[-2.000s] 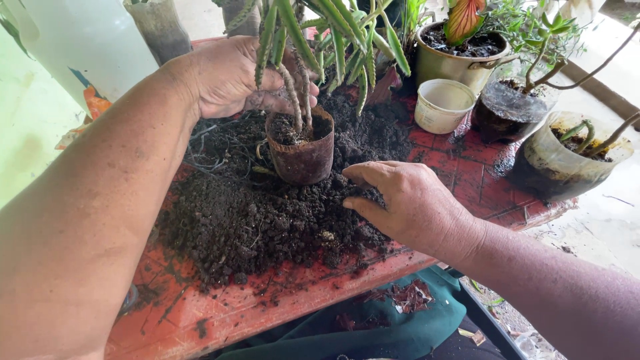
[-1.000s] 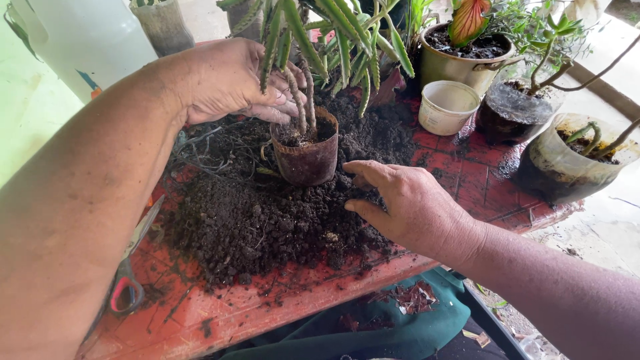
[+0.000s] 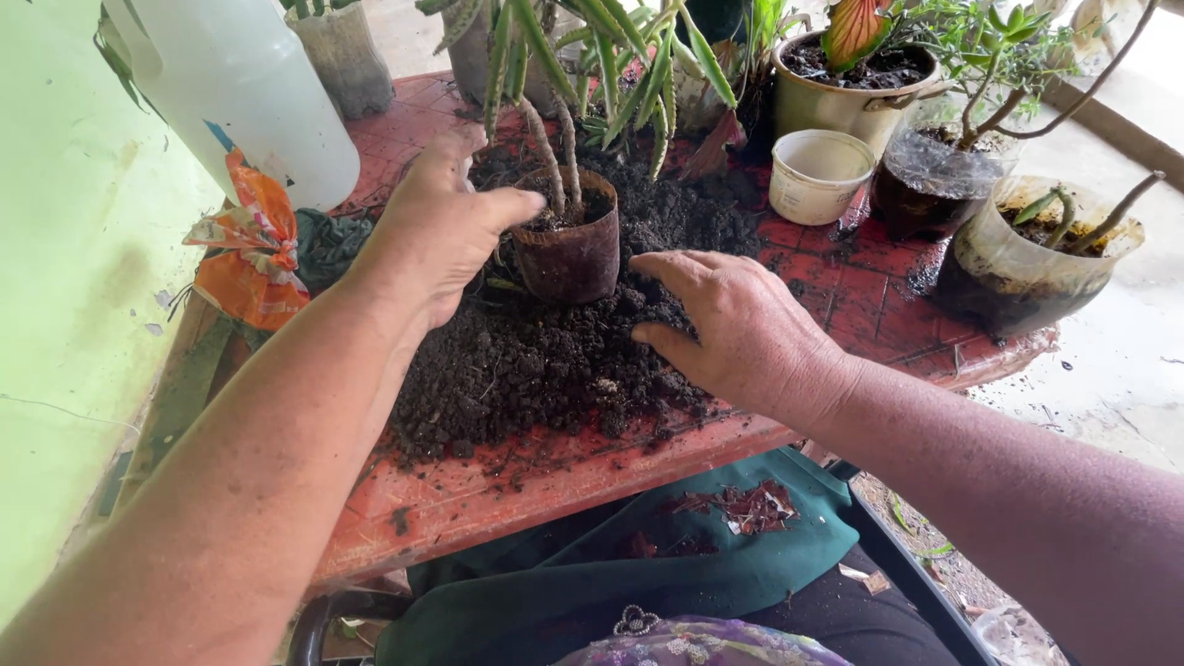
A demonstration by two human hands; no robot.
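A small brown pot (image 3: 569,254) stands in a heap of dark soil (image 3: 546,370) on the red table. Two stems of a succulent plant (image 3: 555,157) rise from it, with long, notched green leaves above. Just left of the pot is my left hand (image 3: 444,208), thumb and fingers apart, the thumb over the pot's rim and near the stems; some fingertips are hidden. My right hand (image 3: 731,324) rests low at the right side of the soil, fingers spread and nothing held in it.
A white plastic jug (image 3: 250,102) and a knotted orange plastic bag (image 3: 254,245) are at the left. On the right stand an empty-looking white tub (image 3: 819,176), a metal pot with a plant (image 3: 832,106) and cut plastic bottles with plants (image 3: 1027,268). The red table's front edge (image 3: 555,495) is near my lap.
My left hand has come away from the plant's stems, which it was touching, and its fingers are now spread beside the pot. My right hand has hardly moved.
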